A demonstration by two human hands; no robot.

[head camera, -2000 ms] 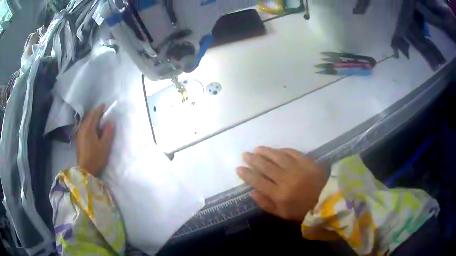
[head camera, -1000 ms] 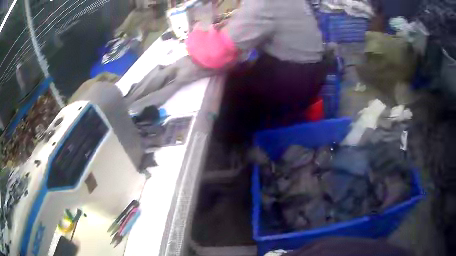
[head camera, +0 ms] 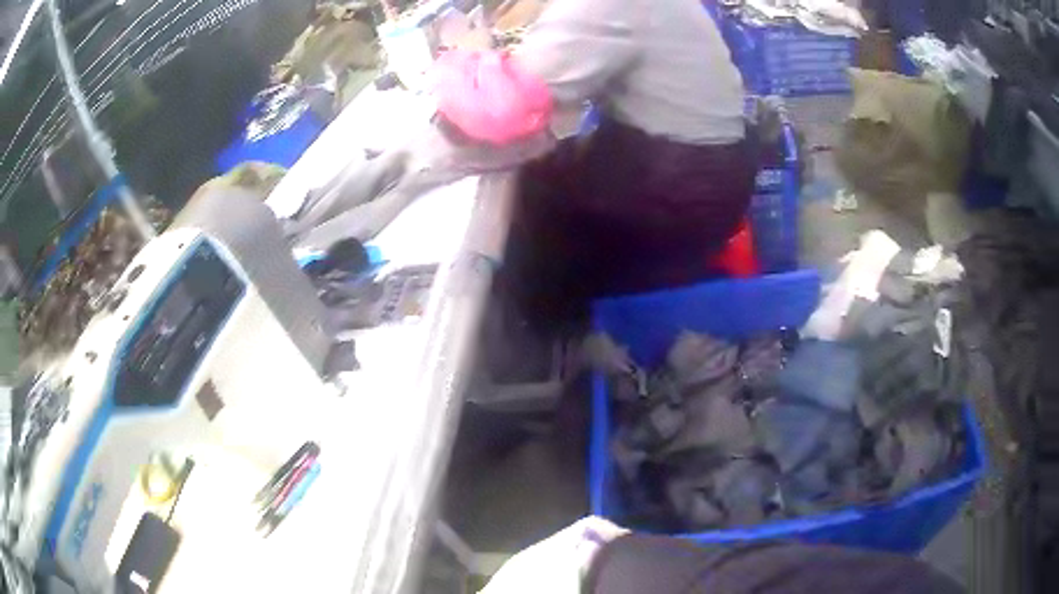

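Note:
Neither of my hands shows. At the bottom edge lies a dark sleeve or cloth with a bright pale part, perhaps my sleeve cover; the blur hides which. The white sewing machine with a blue stripe stands at the left, its dark control panel facing up. Thread snips with dark, pink and blue handles lie together on the white table, right of the machine.
A blue crate full of dark pieces stands on the floor at the right. Another person with a pink sleeve leans over the table behind, where long grey pieces lie. More blue crates stand beyond.
The view has swung right from the needle area to the crate and the other worker; both my hands have left the picture. The pale part has come in at the bottom edge.

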